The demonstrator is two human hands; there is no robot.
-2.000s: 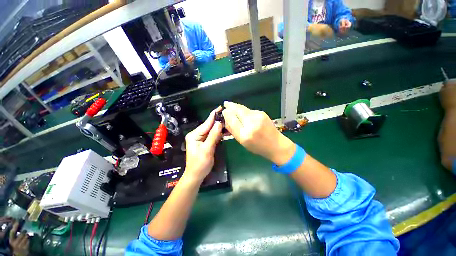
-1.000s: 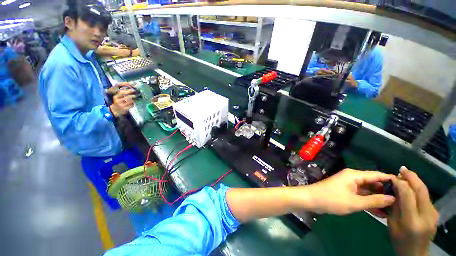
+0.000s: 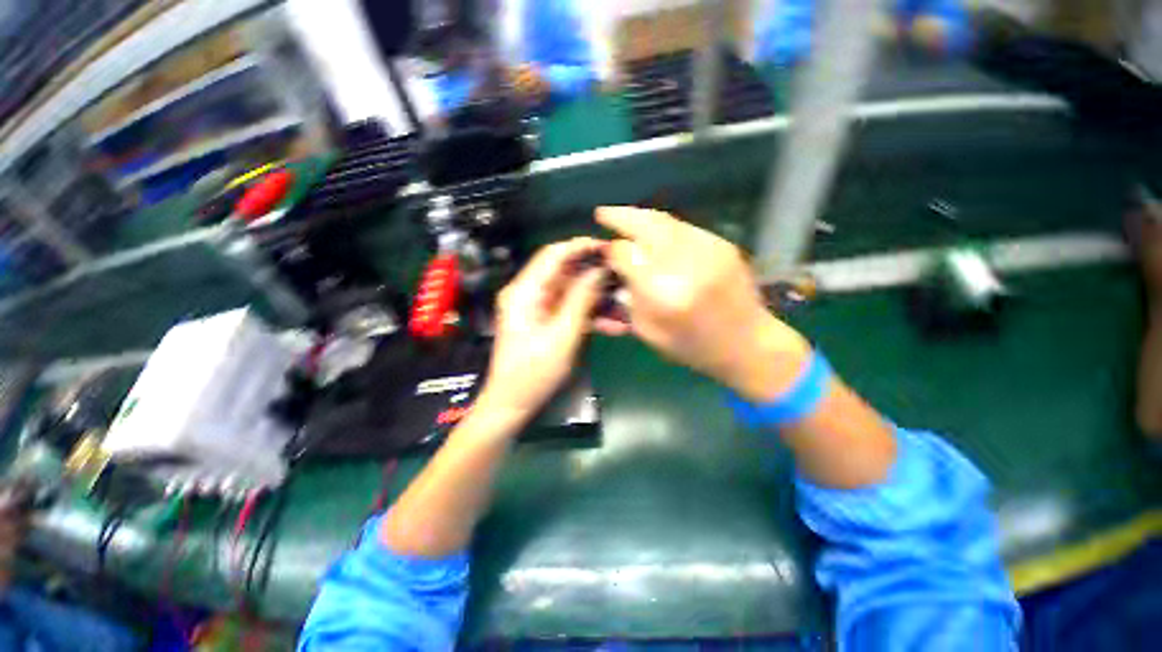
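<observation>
The frame is blurred by motion. My left hand (image 3: 542,334) and my right hand (image 3: 688,290) meet above the bench, just right of the black test fixture (image 3: 370,414). Between their fingertips they hold a small dark module (image 3: 604,283), mostly covered by the fingers, so its details cannot be told. My right wrist wears a blue strap (image 3: 788,392). The fixture's red clamp handle (image 3: 436,296) stands left of my left hand. A second red handle (image 3: 264,195) is farther left.
A white box (image 3: 204,395) with wires stands left of the fixture. A white post (image 3: 816,140) rises beyond my right hand. A solder spool (image 3: 971,278) is at right. Another person's arm (image 3: 1151,306) is at the right edge. People in blue sit opposite.
The view swung left and has come back to the bench, the person at left is now mostly out of view. Both hands are fully in view again, still together around the dark module.
</observation>
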